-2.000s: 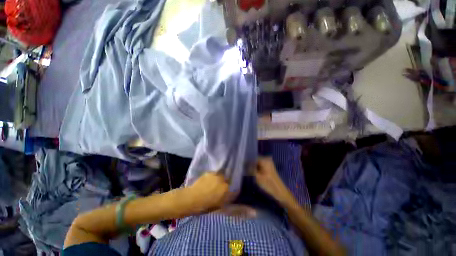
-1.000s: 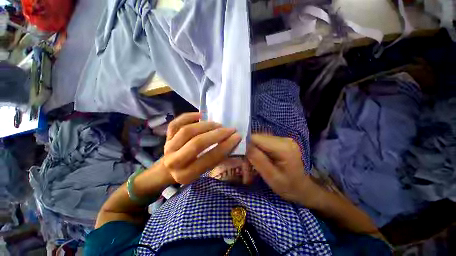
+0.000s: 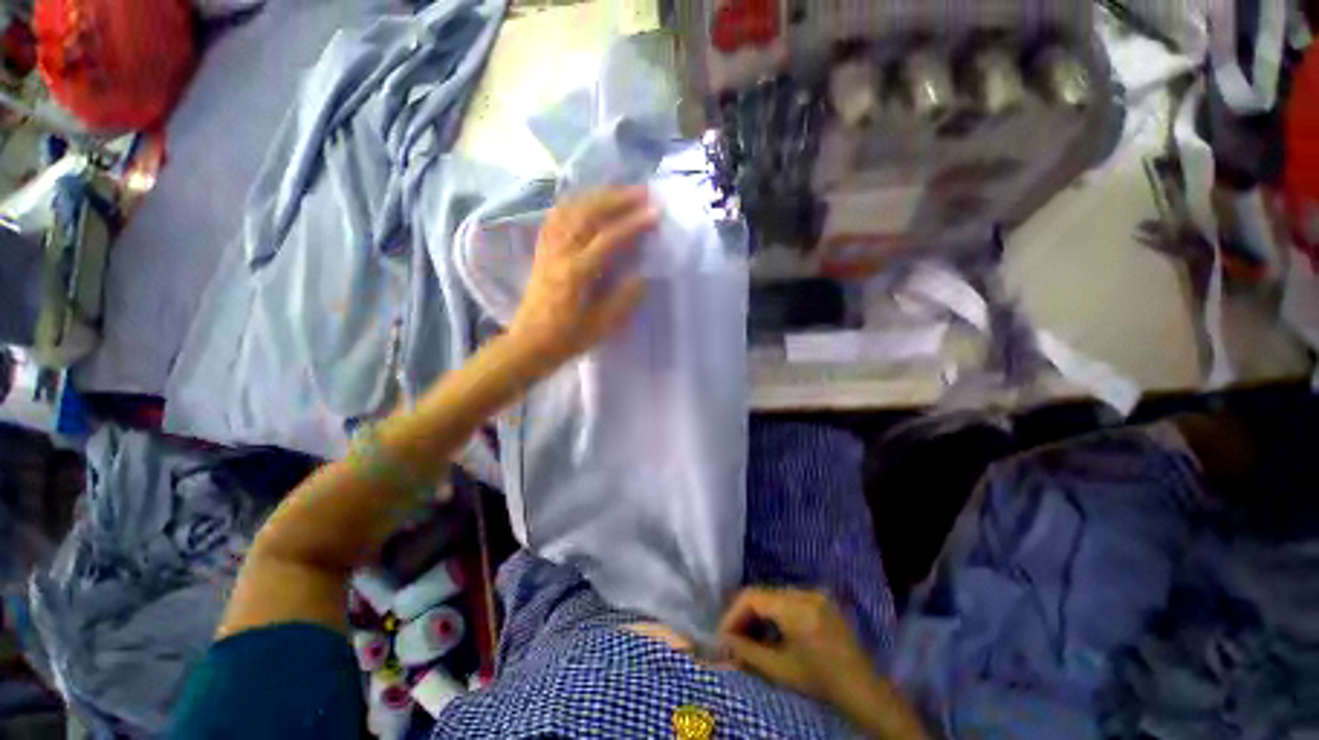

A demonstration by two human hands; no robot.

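Note:
A grey-blue garment piece (image 3: 651,419) runs from the lit needle area of the overlock machine (image 3: 911,130) down over the table edge to my lap. My left hand (image 3: 582,275) lies on the cloth just left of and below the needle area, fingers pointing up and slightly blurred. My right hand (image 3: 788,636) pinches the lower right corner of the piece near my lap. More of the grey-blue cloth (image 3: 318,289) spreads in folds over the table to the left.
White strips (image 3: 1078,369) lie on the table (image 3: 1070,275) at right. A red plastic bag (image 3: 116,58) is at the far upper left. Heaped grey-blue pieces lie below left (image 3: 159,564) and right (image 3: 1056,564). Thread cones (image 3: 431,633) show below my left arm.
My left hand has moved up from the cloth's lower end to beside the needle area. My right hand has moved down with the corner. The view has shifted, showing the machine again.

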